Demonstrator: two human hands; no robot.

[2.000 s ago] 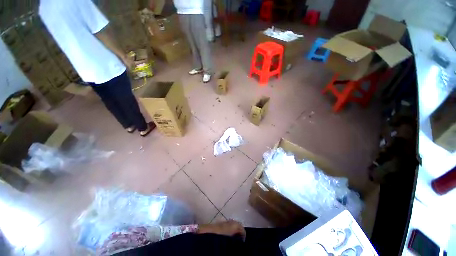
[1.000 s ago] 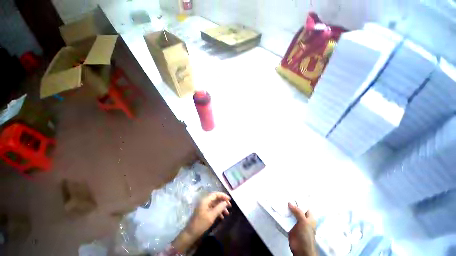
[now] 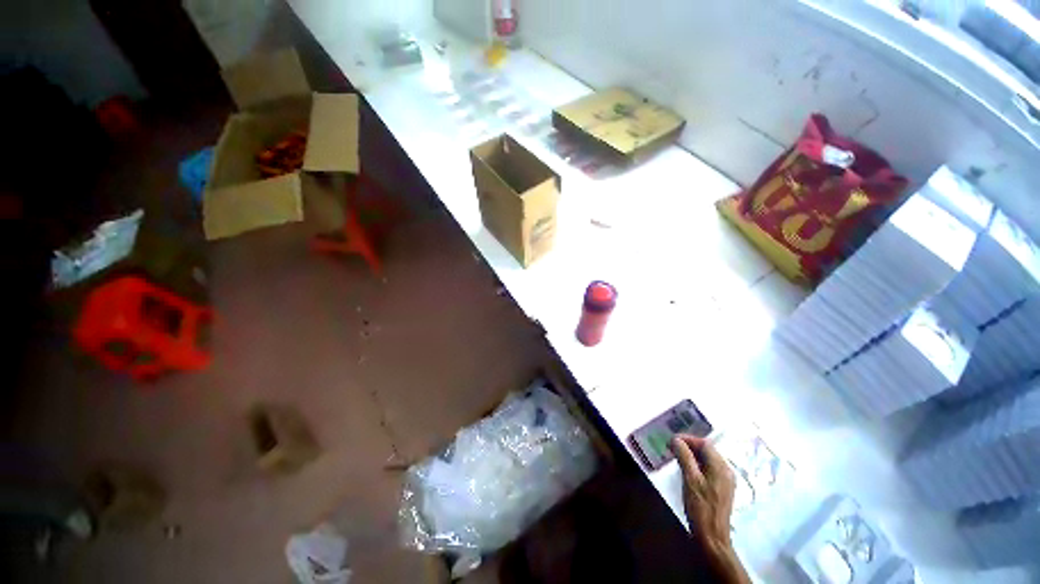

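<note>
My right hand (image 3: 709, 488) reaches in from the bottom edge, with its fingertips at the lit screen of a smartphone (image 3: 652, 443). The phone lies flat near the bench's front edge, and the fingertips cover part of it. The hand is not gripping it. A pale tray (image 3: 812, 550) with an oval recess and small loops lies on the bench right of the hand, cut by the bottom edge. Faint loop-shaped pieces (image 3: 762, 462) lie between phone and tray, too glared to name. My left hand is not in view.
A red bottle (image 3: 595, 314), tall open carton (image 3: 517, 205), flat box (image 3: 619, 121) and dark red bag (image 3: 823, 203) stand along the bench (image 3: 673, 325). White stacks (image 3: 884, 302) are at right. Plastic film (image 3: 502, 473) fills a carton below the edge. A red stool (image 3: 143, 329) is left.
The view has swung from the floor to the bench. Since one second ago, my left hand has left view and my right hand has moved from the tray to the phone.
</note>
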